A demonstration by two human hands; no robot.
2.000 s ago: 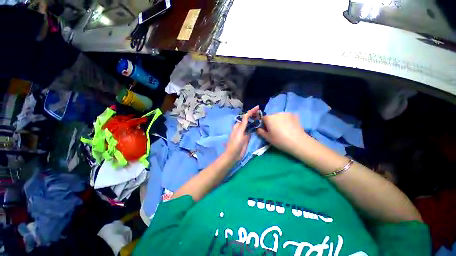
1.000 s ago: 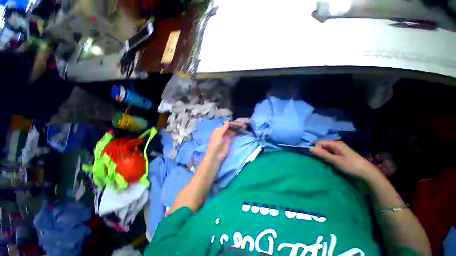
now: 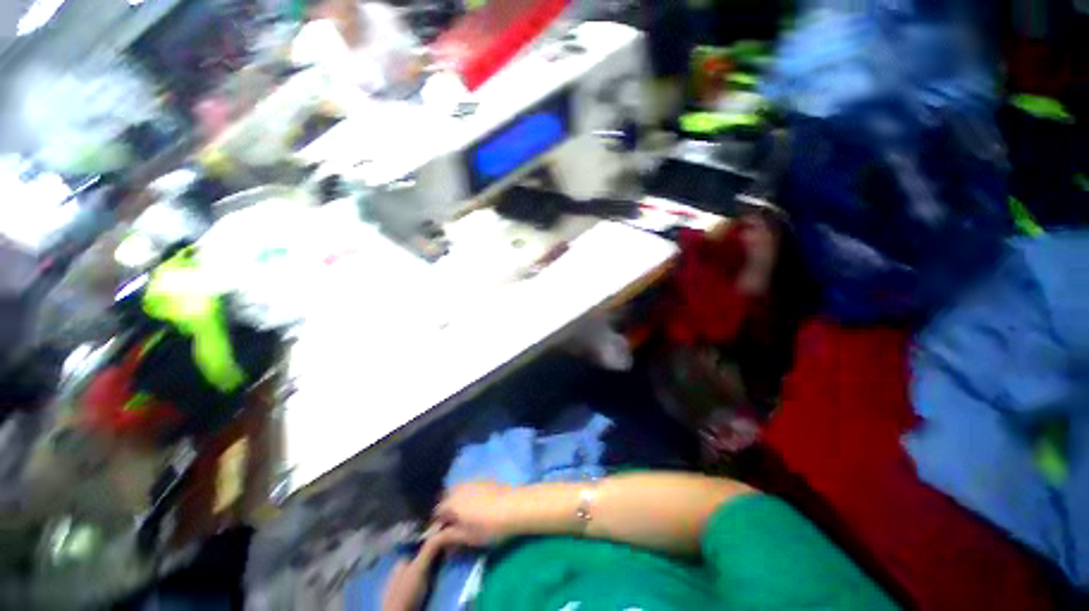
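Light-blue cloth (image 3: 508,458) lies on my lap, just beyond my hands, at the bottom centre. My right hand (image 3: 473,513) is small and blurred beside this cloth, with the bracelet on that wrist. My left hand (image 3: 437,544) meets it near the fingers and shows only in part, low in the picture. The blur hides what the fingers hold and whether the snips are there. More blue cloth shows below the hands.
The white machine table (image 3: 406,346) spans the centre, with the sewing machine (image 3: 591,113) and its blue display behind. Neon yellow cloth (image 3: 197,316) lies at left. Red cloth (image 3: 854,466) and a large light-blue pile (image 3: 1003,382) are at right.
The view has swung to the right, bringing in the machine and the blue pile. My hands, apart one second ago with a thin strip stretched between them, are now close together.
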